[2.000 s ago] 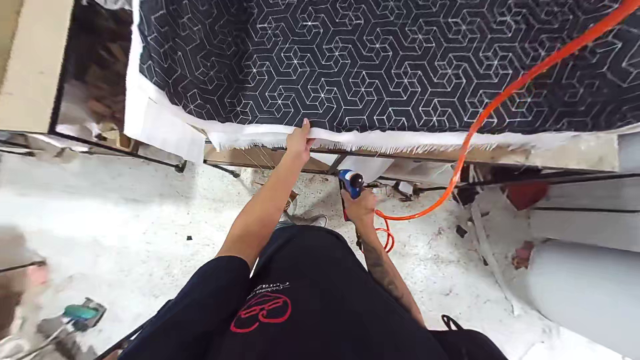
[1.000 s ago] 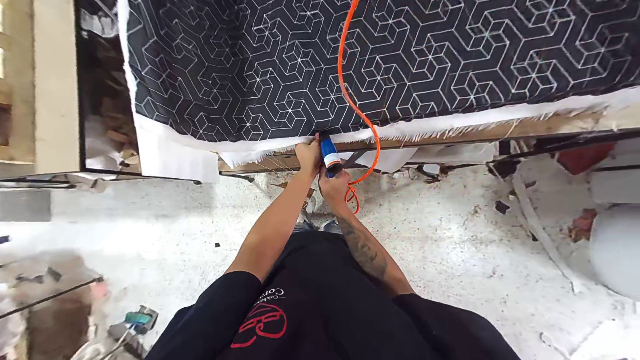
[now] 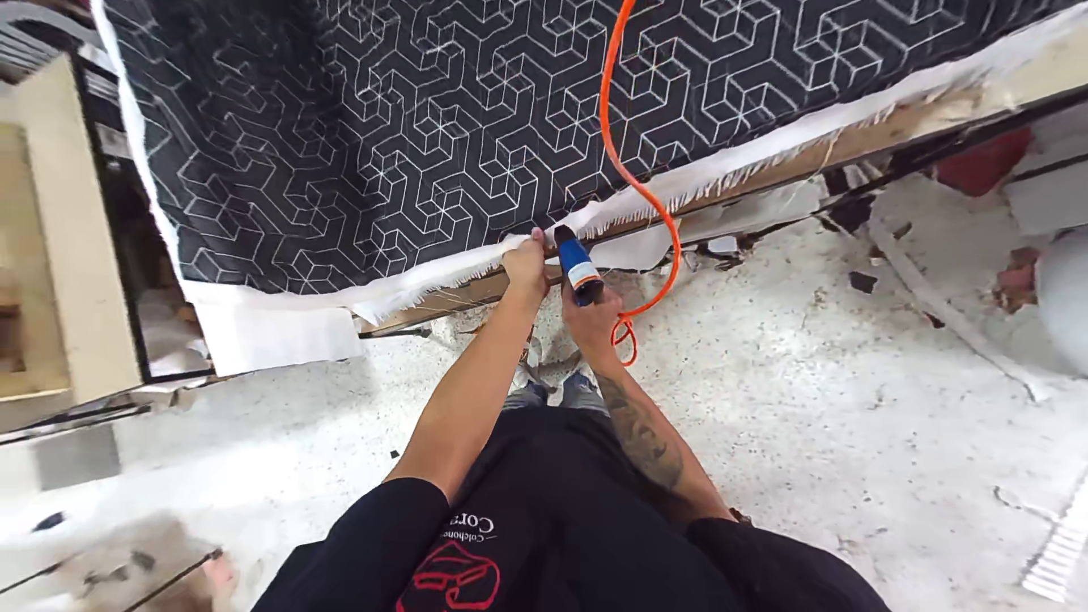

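A black quilted fabric (image 3: 476,127) with a white geometric pattern lies over a wooden frame (image 3: 459,297), its frayed white edge (image 3: 408,276) along the near side. My left hand (image 3: 525,262) pinches that edge, fingertips on the white strip. Right beside it, my right hand (image 3: 591,319) grips a blue pneumatic stapler (image 3: 576,265), whose dark nose meets the fabric edge. An orange air hose (image 3: 608,127) crosses the fabric and curls down by my right hand.
Another wooden frame (image 3: 81,229) stands at the left. A white cloth flap (image 3: 272,336) hangs at the fabric's corner. Scraps and a long pale strip (image 3: 952,314) lie on the speckled floor (image 3: 765,408); a rounded white object (image 3: 1062,297) sits at the far right.
The stapler in my right hand has moved to the fabric edge, beside my left hand; two seconds ago they were apart. The orange hose has swung over the fabric. The view has shifted.
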